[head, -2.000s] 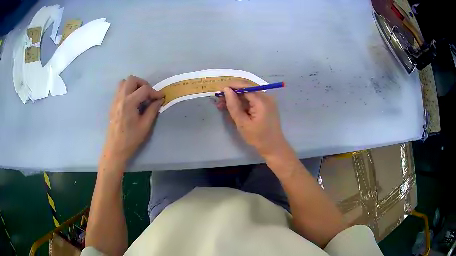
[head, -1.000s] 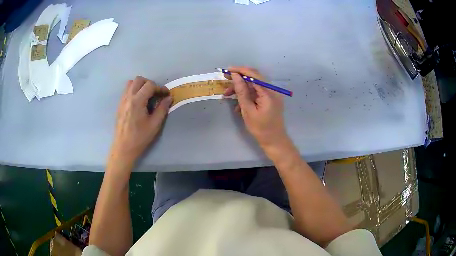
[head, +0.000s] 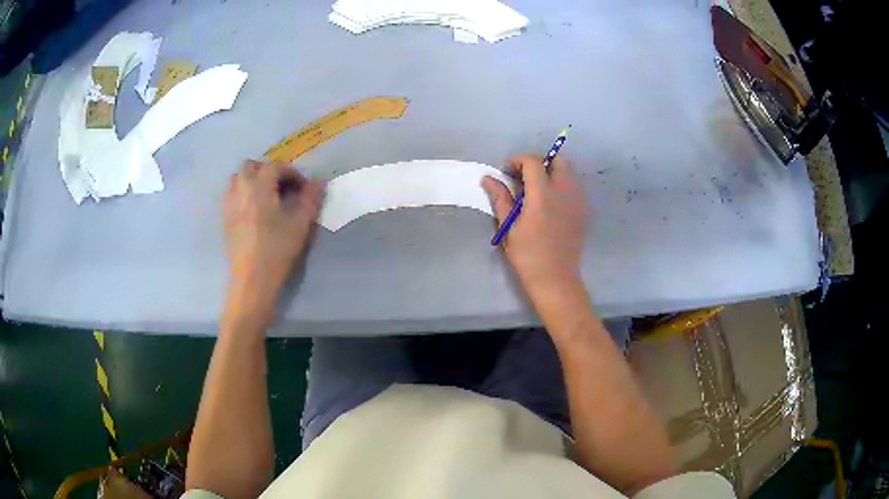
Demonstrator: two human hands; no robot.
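Note:
A white curved collar piece (head: 409, 185) lies on the table in front of me, its bare face showing. My left hand (head: 268, 214) is at its left end, thumb and fingers bent against the edge; the fingertips are partly hidden. My right hand (head: 544, 216) is on its right end and also holds the blue-purple pencil (head: 509, 220) across the fingers, pale end up and away. The tan-brown marking template (head: 341, 125) lies apart, beyond the piece to the left, its near left end close to my left fingers.
White collar pieces (head: 190, 109) lie in a loose pile at left, with small pattern cards (head: 100, 112) on it. A stack of white pieces (head: 419, 14) is at the far edge. An iron (head: 765, 102) is at far right. Taped cardboard (head: 673, 365) is below right.
The template has come off the collar piece and lies beyond it to the left. My right hand has moved right, and the pencil is tilted more upright. The view has shifted, showing more of the far stack.

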